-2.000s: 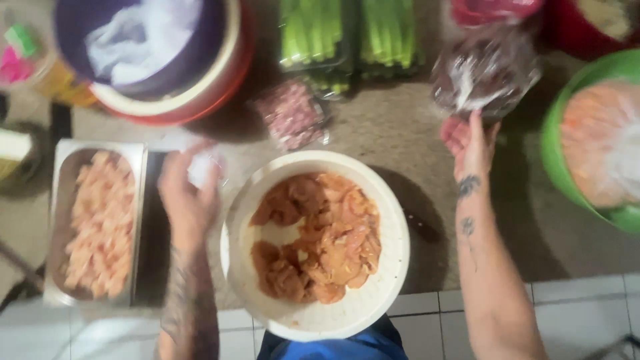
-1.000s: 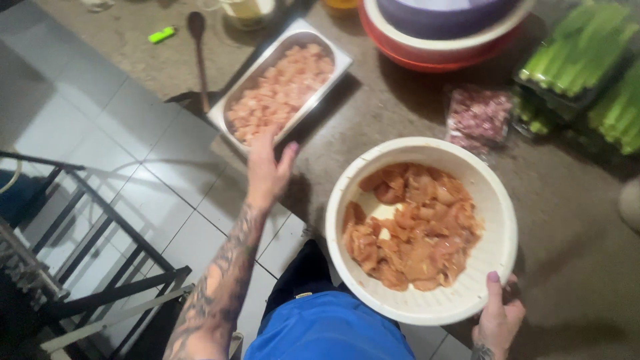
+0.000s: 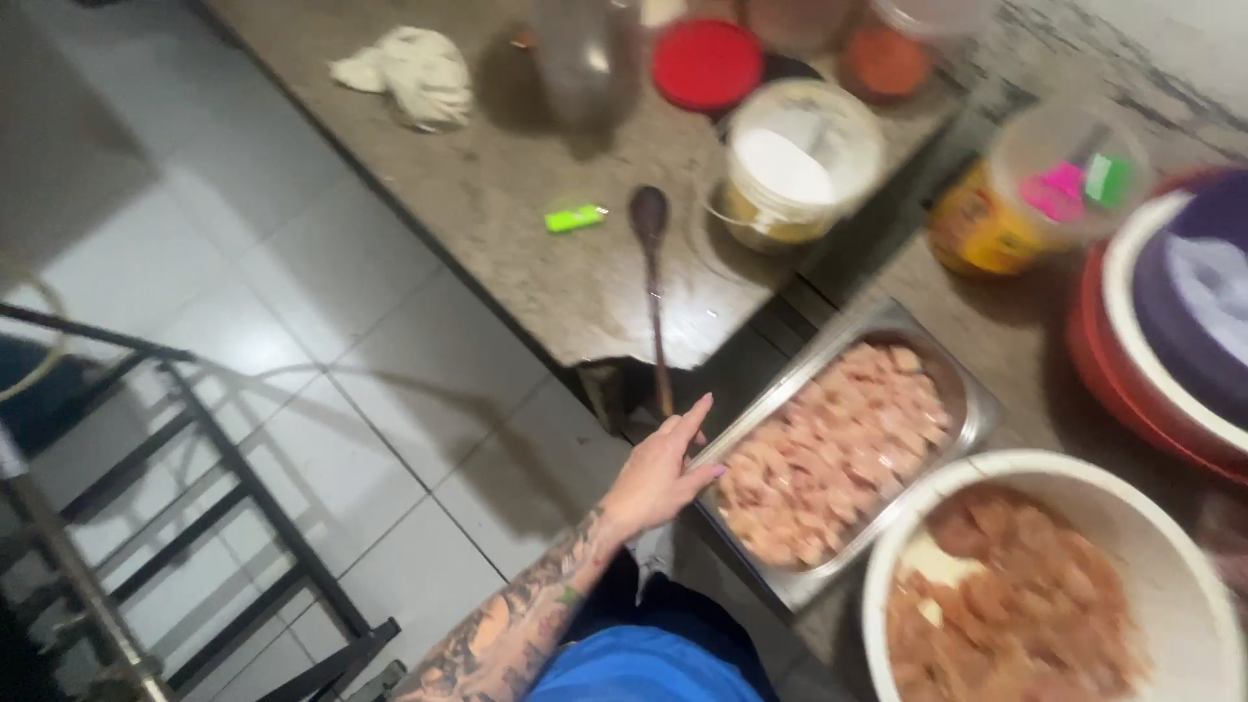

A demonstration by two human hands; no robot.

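My left hand [image 3: 668, 468] is at the left edge of a steel pan [image 3: 978, 400] filled with diced raw meat [image 3: 838, 448]. Its fingers are apart, with the thumb near the rim; whether it touches the pan is unclear. Just beyond the fingertips lies the handle of a dark wooden spoon [image 3: 650, 219], which sticks out over the counter's edge. To the right of the pan stands a white bowl [image 3: 882, 585] of seasoned raw meat pieces [image 3: 1024, 614]. A blurred bit of skin at the far right edge may be my right hand; its state cannot be told.
On the far counter [image 3: 507, 195] are a green lighter [image 3: 575, 218], a crumpled cloth [image 3: 414, 78], a red lid [image 3: 707, 63] and a white tub [image 3: 804, 161]. A plastic jar [image 3: 1033, 195] and stacked basins [image 3: 1102, 341] stand at right. A black metal rack [image 3: 234, 468] stands on the floor at left.
The view has swung far to the left. My left hand has moved from the pan's near end to its left edge beside the spoon handle. My right hand, earlier at the bowl's rim, is mostly out of view.
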